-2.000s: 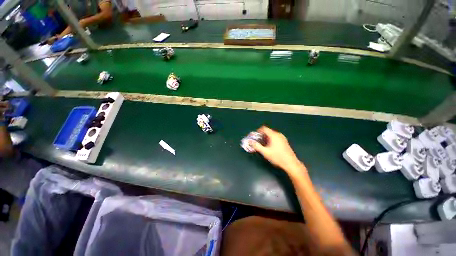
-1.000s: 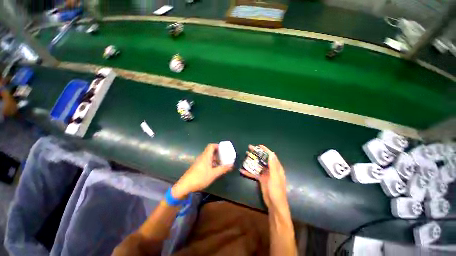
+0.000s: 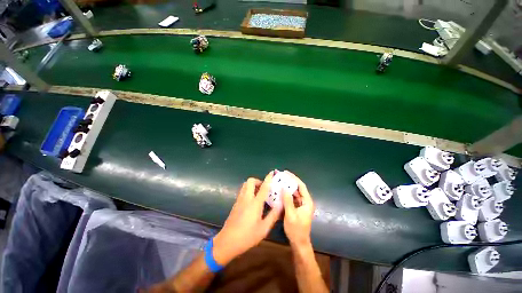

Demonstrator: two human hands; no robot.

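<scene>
A white plug adapter (image 3: 280,187) is held between my two hands above the near edge of the dark green bench, its face with small dark holes turned up. My left hand (image 3: 249,214), with a blue wrist strap (image 3: 212,255), grips its left side. My right hand (image 3: 297,210) grips its right side, thumb on the white face. The inside of the unit is hidden. One inner assembly (image 3: 201,135) lies on the bench to the left. Several white plug adapters (image 3: 412,196) lie in a cluster at the bench right.
Several inner assemblies (image 3: 207,83) lie on the green belt (image 3: 297,77). A blue tray (image 3: 61,131), a white strip with black pieces (image 3: 89,131) and a small white piece (image 3: 157,159) are at left. Lined crates (image 3: 131,229) stand below. A black cable (image 3: 420,252) crosses at lower right.
Two seconds ago my right hand held an inner assembly alone. Then my left hand came in with a white housing shell. Now both hands have come together around one white unit.
</scene>
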